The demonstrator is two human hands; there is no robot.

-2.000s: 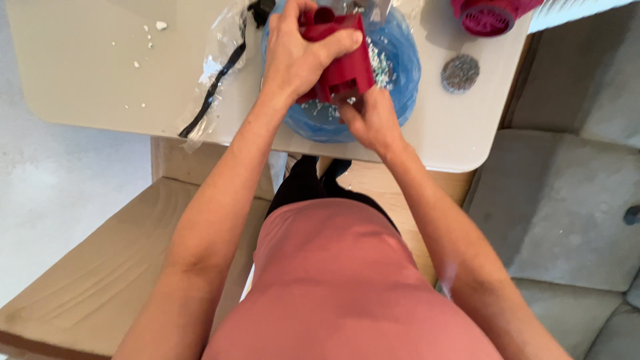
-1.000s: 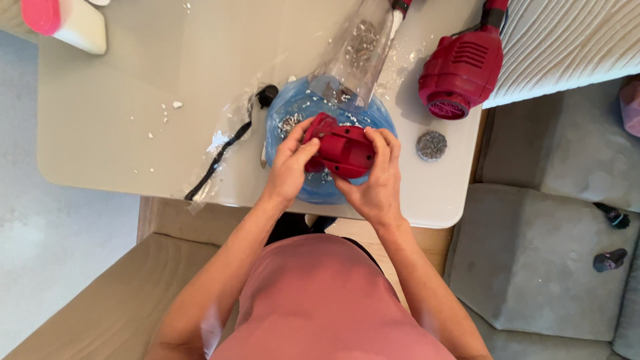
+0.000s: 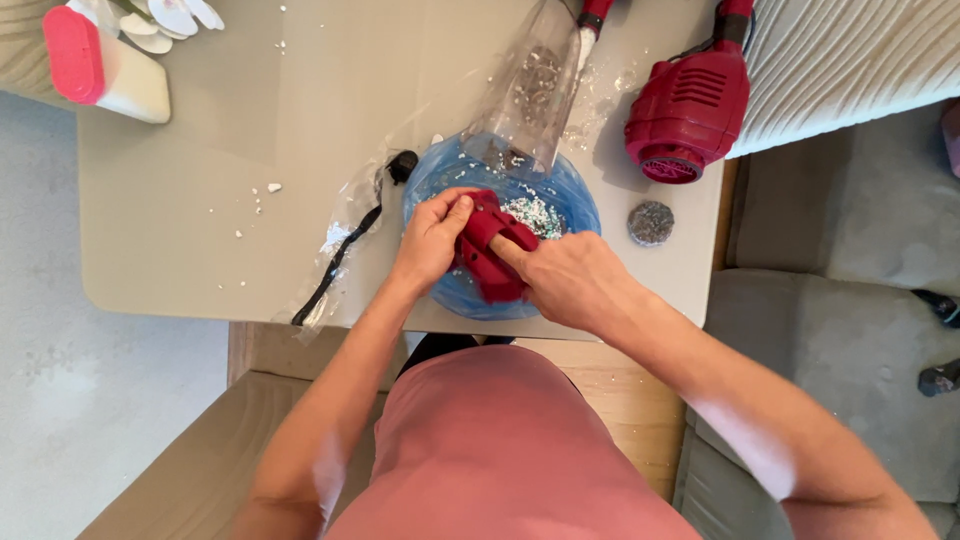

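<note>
A dark red plastic housing part (image 3: 491, 259) is held over a basin lined with a blue plastic bag (image 3: 574, 191). My left hand (image 3: 435, 236) grips its left end, thumb on top. With a finger of my right hand (image 3: 574, 277) I reach into its hollow; whether the other fingers grip its edge is hard to tell. White and greenish bits (image 3: 536, 216) lie in the basin below. A clear plastic container (image 3: 529, 94) with grey debris leans on the basin's back rim. Right of the basin sits a round grey filter-like disc (image 3: 651, 223).
A red handheld vacuum body (image 3: 690, 105) lies at the right of the table (image 3: 180, 225). Left of the basin are a black strap (image 3: 337, 259) and crumpled clear film. A container with a pink lid (image 3: 75, 56) stands back left. White crumbs dot the table.
The red part has been turned and tilted between my hands. My right hand has gone from gripping its right end to having a finger inside it.
</note>
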